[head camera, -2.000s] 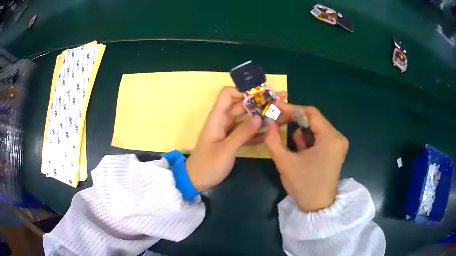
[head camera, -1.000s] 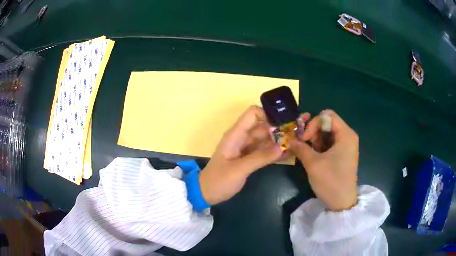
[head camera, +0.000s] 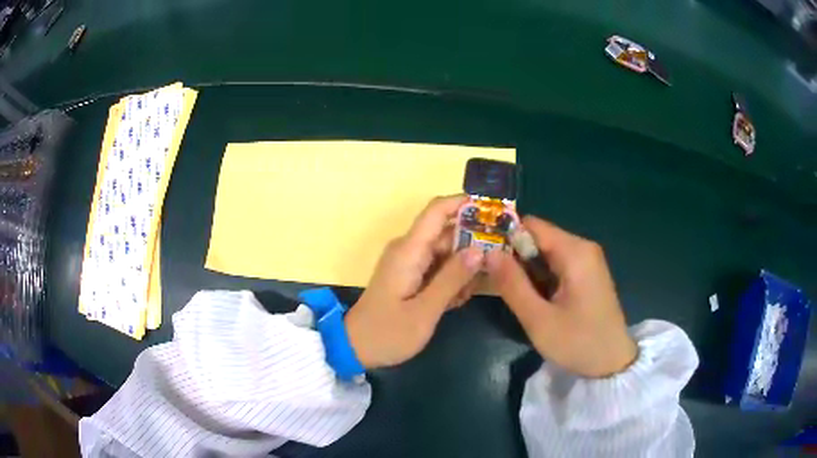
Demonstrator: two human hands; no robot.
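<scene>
The smartwatch unit [head camera: 485,225] has a pinkish housing with copper-orange parts inside. Its black display module [head camera: 492,179] hangs open on the far side, joined by an orange flex cable [head camera: 490,211]. My left hand [head camera: 403,291] holds the housing from the left, thumb on its near edge. My right hand [head camera: 573,300] holds the near right side with thumb and fingers. A slim tool [head camera: 527,246] with a pale end and dark body lies in my right hand; its tip is not clear. The yellow backing sheet [head camera: 313,210] lies under and left of the unit.
A stack of white, blue-marked adhesive sheets [head camera: 130,210] lies at left, beside clear plastic trays [head camera: 27,233]. A blue bin [head camera: 775,344] with white scraps stands at right; a white scrap [head camera: 713,303] lies beside it. More units [head camera: 636,57] lie at upper right.
The unit has turned so its display points away from me, and it is now held upright between both hands. The white piece seen on it two seconds ago no longer shows.
</scene>
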